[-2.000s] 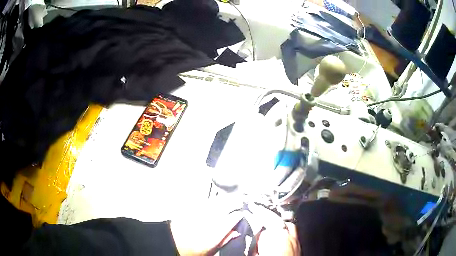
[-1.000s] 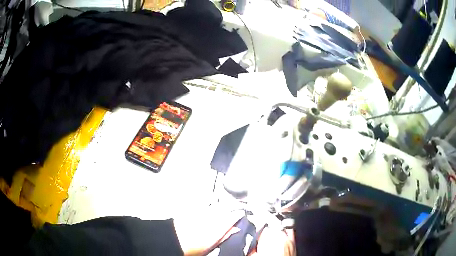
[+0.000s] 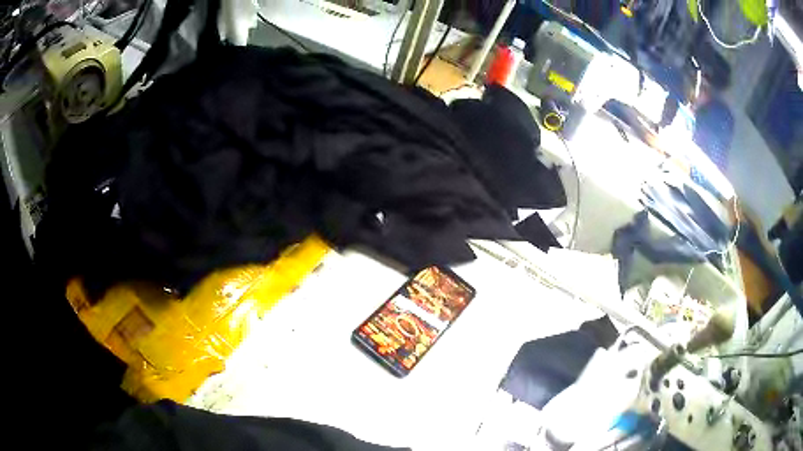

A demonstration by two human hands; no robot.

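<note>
Neither of my hands shows; only my dark left sleeve [image 3: 255, 432] lies along the bottom edge. A dark navy cloth piece [image 3: 550, 363] lies on the white table [image 3: 308, 352], partly behind the machine head. The white sewing machine head [image 3: 696, 396] with a blue band is at the lower right, cut by the edge. Its needle area is out of the picture. A smartphone [image 3: 414, 319] with a lit red-orange screen lies flat on the table. A large crumpled black garment pile [image 3: 264, 158] lies behind it.
Shiny yellow wrap [image 3: 202, 326] covers the left table edge. A beige motor-like unit [image 3: 84, 75] stands at the upper left. A red bottle [image 3: 502, 63] and a grey box [image 3: 563, 66] stand at the back. A person in dark clothing [image 3: 711, 123] is at the upper right.
The view has swung left and up, so the phone, pile and machine sit further right and lower. My hands, seen earlier at the cloth under the machine, have left the picture. More navy cloth shows.
</note>
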